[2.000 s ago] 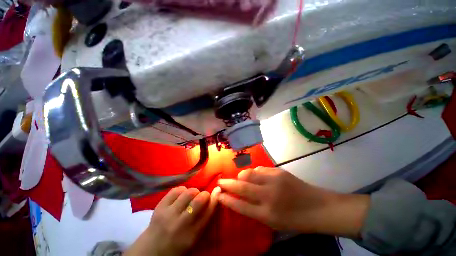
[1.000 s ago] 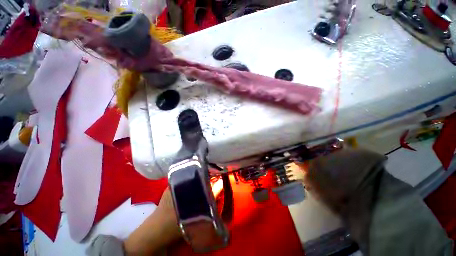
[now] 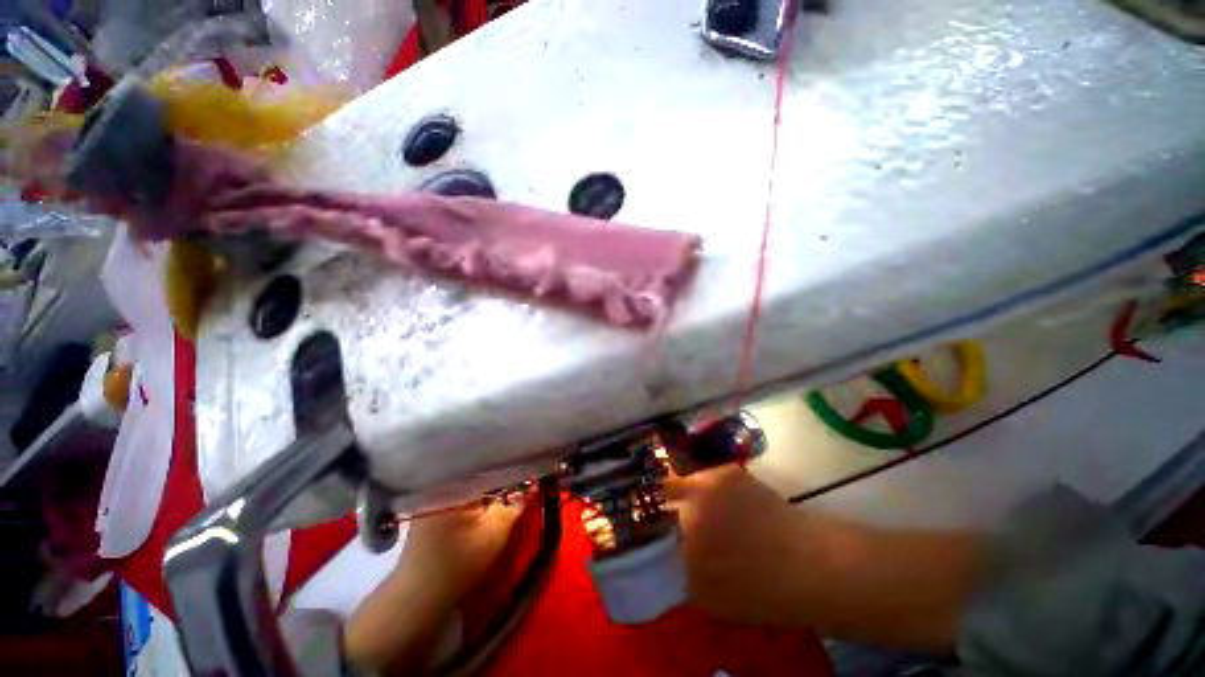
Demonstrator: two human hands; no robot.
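Observation:
Red fabric [image 3: 562, 615] lies under the sewing machine head and glows orange near the lamp. My left hand [image 3: 443, 562] is at the left of the stitching area, partly behind the shiny metal guard [image 3: 218, 569] and a dark curved part; its fingers are hidden. My right hand [image 3: 747, 542] is at the right of the tension dial [image 3: 638, 582], over the red fabric, with its fingertips hidden behind the metal parts. Whether either hand grips the fabric cannot be seen. The presser foot and needle are hidden.
The white machine head [image 3: 568, 357] fills the upper view, with a pink rag strip [image 3: 463, 245] on top and a red-pink thread [image 3: 763, 265] running over it. Scissors with green and yellow loops [image 3: 856, 421] lie under the arm. Pale cut pieces [image 3: 143, 450] lie at left.
The view shifts over the machine head. My right hand, hidden under its sleeve before, now shows beside the dial. My left hand shows farther under the head. The scissors are visible again.

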